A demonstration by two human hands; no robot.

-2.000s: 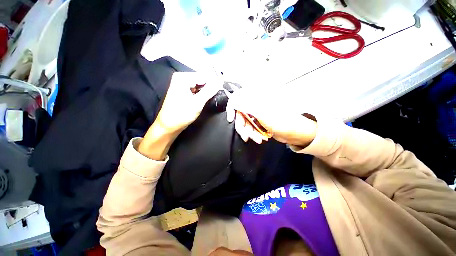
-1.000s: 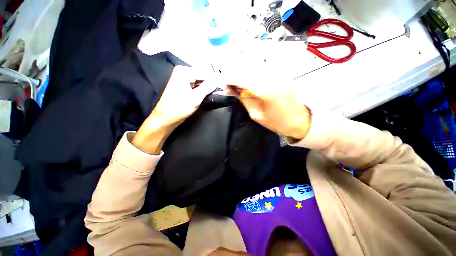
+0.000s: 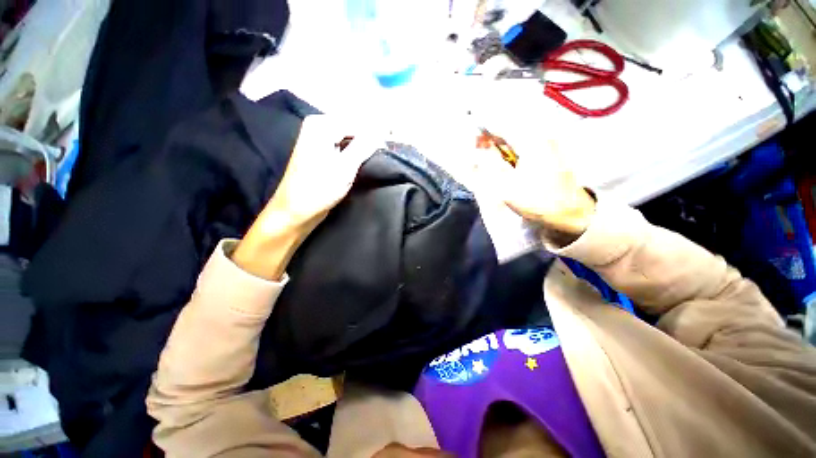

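The black garment (image 3: 170, 215) lies in a large bundle over the table edge and my lap. Its smoother, shinier panel (image 3: 358, 268) is in front of me, with a greyish seam edge (image 3: 429, 174) curving along its top. My left hand (image 3: 331, 165) pinches the garment at the left end of this seam; the fingertips are washed out by glare. My right hand (image 3: 537, 179) is off the cloth to the right, with small orange-yellow thread snips (image 3: 503, 150) in it. The blades of the snips are not clearly visible.
Red-handled scissors (image 3: 586, 79) lie on the white table (image 3: 689, 112), beside a small black box (image 3: 534, 38) and shiny metal machine parts (image 3: 488, 49). A light-blue round object (image 3: 395, 75) is behind my hands. A blue crate (image 3: 778, 224) is at the right.
My right hand has moved right, away from my left hand and the cloth, and the snips now show in it. The seam edge is now exposed. My left hand keeps its pinch.
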